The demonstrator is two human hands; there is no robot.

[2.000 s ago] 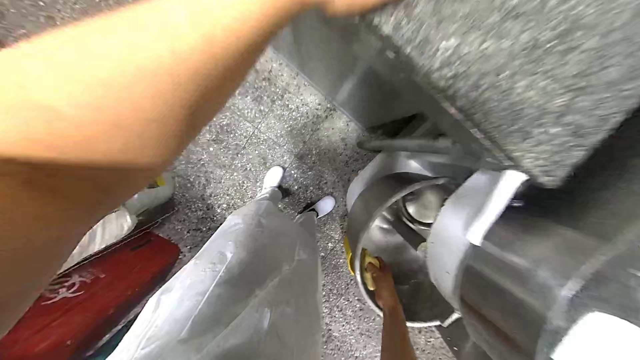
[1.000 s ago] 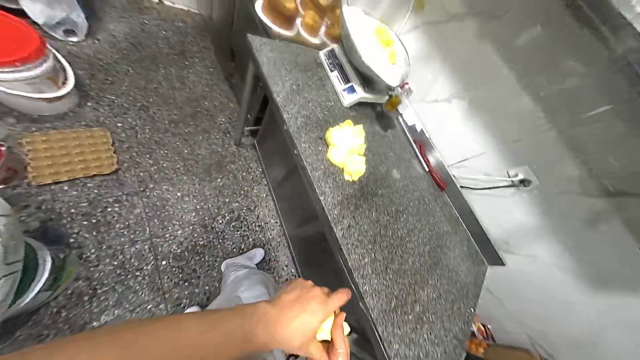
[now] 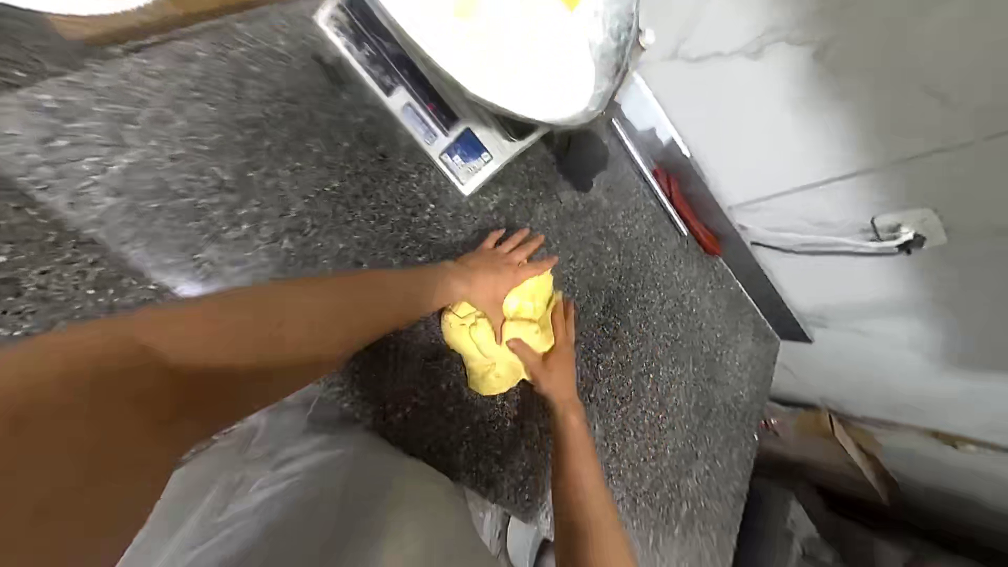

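Observation:
A lump of yellow dough (image 3: pixel 490 358) lies on the speckled stone worktop (image 3: pixel 661 378), folded and creased, with several lobes. My left hand (image 3: pixel 496 276) grips its upper edge, palm down, fingers spread beyond it and thumb pressed into the middle. From the lower right my right hand (image 3: pixel 554 354) cups the dough, its thumb over the top and its fingers along the side. The two hands are close together with dough between them. Above them stands a digital scale (image 3: pixel 429 118) bearing a metal bowl (image 3: pixel 618 63) with white and yellow contents.
A steel strip (image 3: pixel 736 276) runs along the worktop's wall side, with a red object (image 3: pixel 691 214) and a thin metal rod (image 3: pixel 650 177) beside it. A dark wet patch (image 3: pixel 581 157) is near the scale. A wall socket with a cable (image 3: pixel 909 231) is at right. Cardboard (image 3: pixel 858 457) lies below.
One second ago my left hand held a yellow piece beside the worktop's edge, and the dough lay untouched; now both hands are on the dough. Two seconds ago a hand was inside a metal mixing bowl.

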